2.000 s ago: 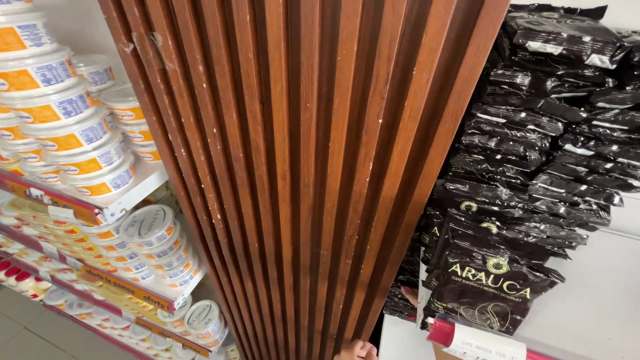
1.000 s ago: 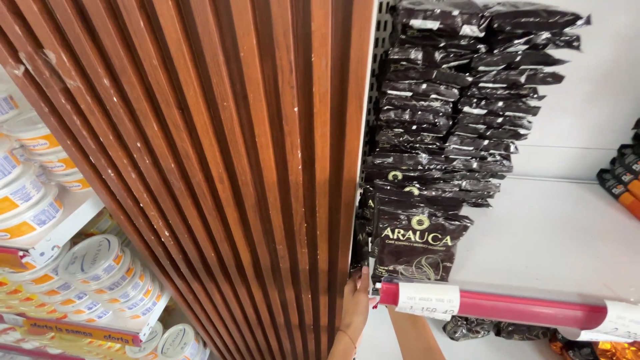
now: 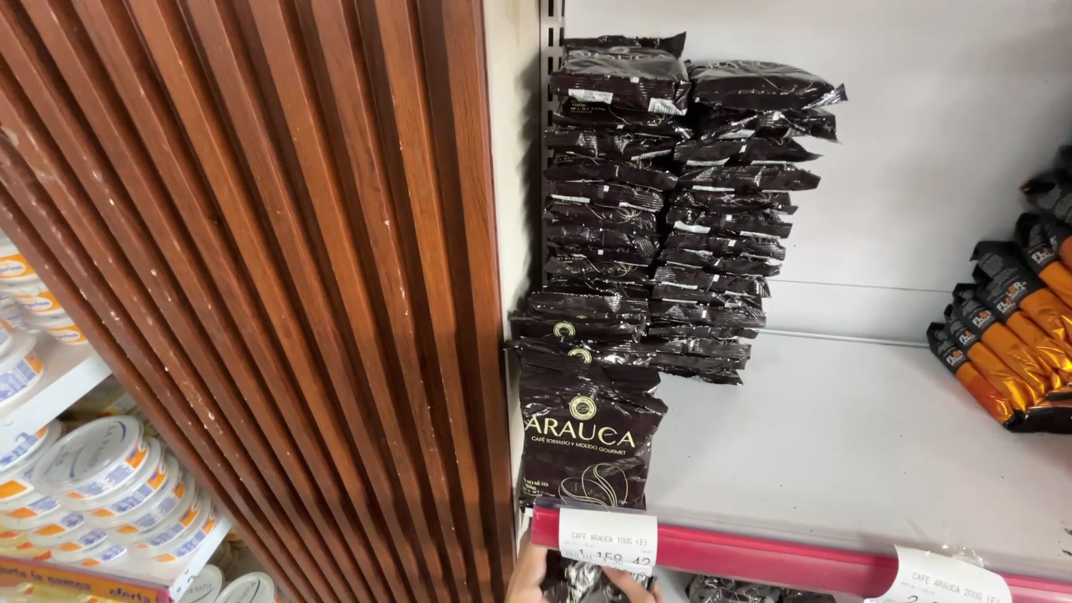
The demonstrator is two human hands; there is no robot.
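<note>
At the bottom centre, just under the shelf's red front rail (image 3: 754, 553), my left hand (image 3: 526, 573) is at the left side of a dark shiny coffee bag (image 3: 578, 582). My right hand (image 3: 630, 586) shows only a finger or two at that bag's right side, below a paper price label (image 3: 609, 538). Most of both hands lies behind the rail or outside the frame. Above them, an upright black Arauca ground coffee bag (image 3: 586, 444) stands at the shelf front, before two tall stacks of flat black coffee bags (image 3: 603, 209).
A brown slatted wood panel (image 3: 335, 251) fills the left. Beyond it, white shelves hold stacked round plastic tubs (image 3: 92, 469). Orange and black bags (image 3: 1005, 335) lean at the right of the white shelf (image 3: 821, 435). Another price label (image 3: 938, 578) hangs at the lower right.
The view has swung right, towards the coffee shelf. One second ago both forearms showed, a hand beside the upright Arauca bag; now the hands are below the rail, at a lower bag.
</note>
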